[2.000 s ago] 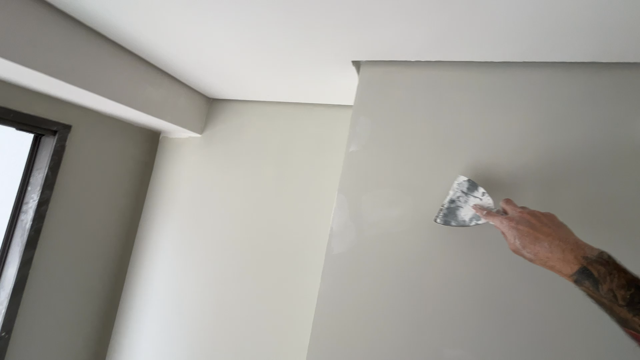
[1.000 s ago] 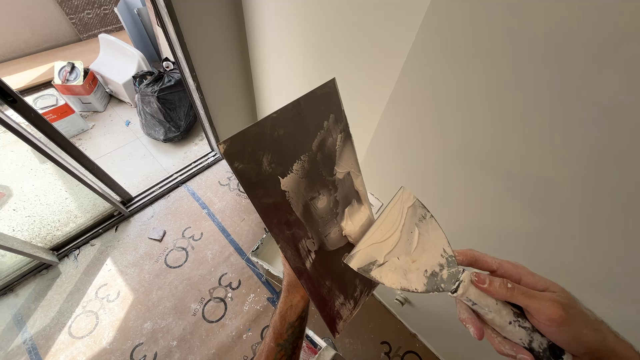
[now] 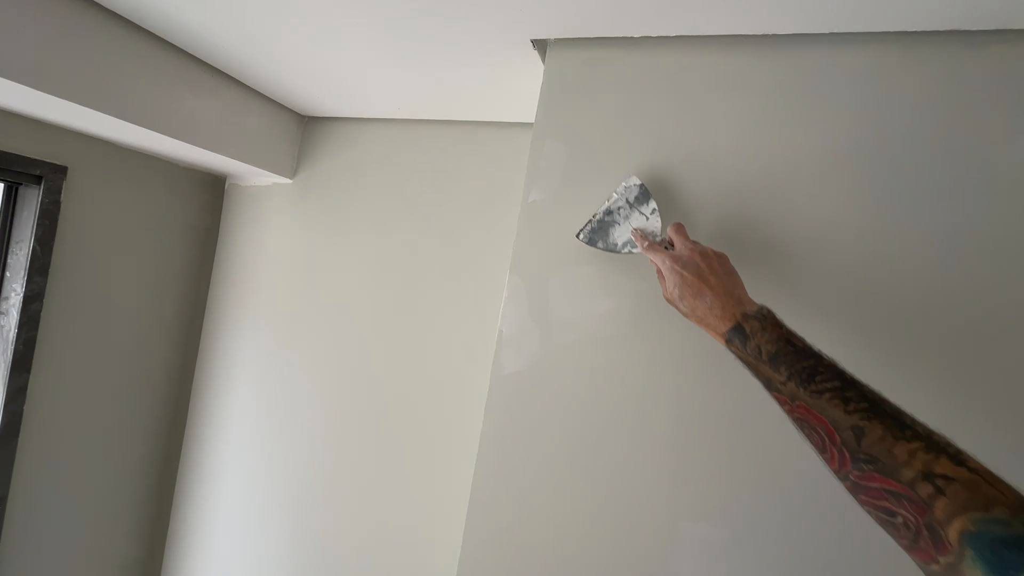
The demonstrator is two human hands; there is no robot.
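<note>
My right hand (image 3: 702, 276) grips a putty knife (image 3: 622, 220), one finger stretched along the back of its wide blade. Dried white and grey filler smears cover the blade, which lies at or close to the grey-green wall (image 3: 800, 200) below the ceiling. The handle is hidden in my hand. Left of the blade, paler filler patches (image 3: 520, 336) run near the wall's outer corner. My left hand is out of view.
Overhead is the white ceiling (image 3: 416, 56), with a small dark gap at the top of the wall corner. A boxed beam (image 3: 160, 104) crosses the upper left. A dark window or door frame (image 3: 40, 304) stands at the left edge.
The view has swung from the covered floor up to the wall. A second ago my right hand held the filler-loaded knife at a metal plate by my left arm; now the knife is up at the wall.
</note>
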